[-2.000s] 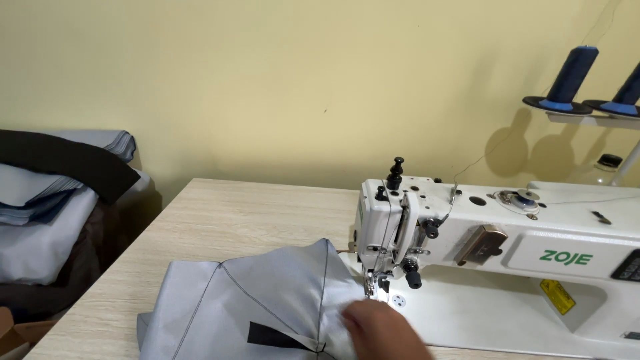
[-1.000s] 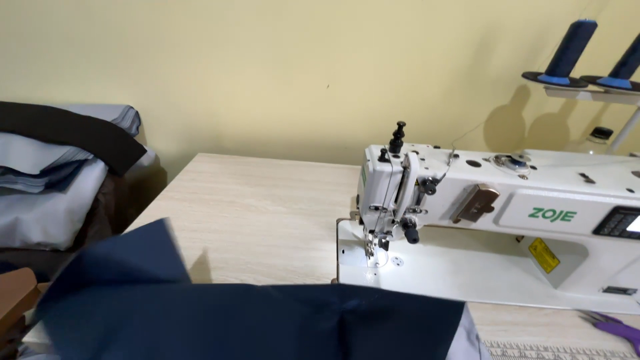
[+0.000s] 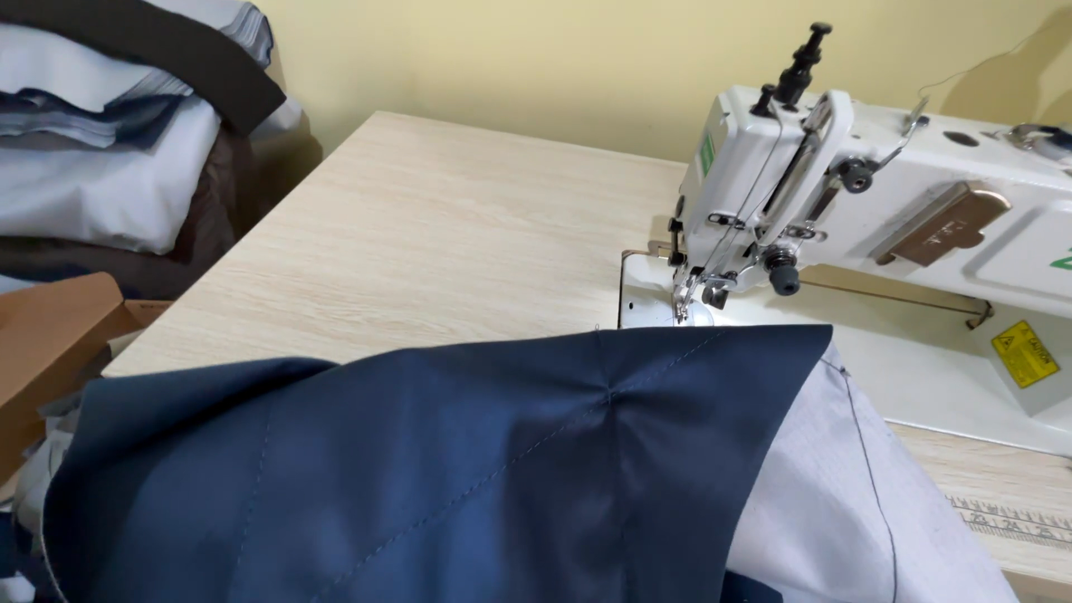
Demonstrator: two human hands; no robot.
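Note:
A dark blue coated-fabric piece point(image 3: 452, 469) with stitched seams spreads across the lower part of the head view, its top edge just in front of the needle area. Several seams meet in a pucker near its upper right. Its pale grey underside point(image 3: 829, 477), with a dark line of stitching, shows at the right. Behind it stands a white Zoje industrial sewing machine point(image 3: 879, 193); the presser foot point(image 3: 682, 310) is visible just beyond the cloth. Neither my left hand nor my right hand can be seen; whatever holds the cloth is hidden or outside the view.
The pale wood-grain table point(image 3: 469, 226) runs back to a yellow wall. Folded grey and blue fabrics point(image 3: 100, 176) with a black strip point(image 3: 159, 42) on top lie at the left, above a cardboard box point(image 3: 59, 343). A measuring tape point(image 3: 1013, 519) lies along the table's front right.
Two seconds ago the cloth lay grey side up beside the needle with a hand on it; now its dark blue side shows and the hand is out of sight. The view has moved closer.

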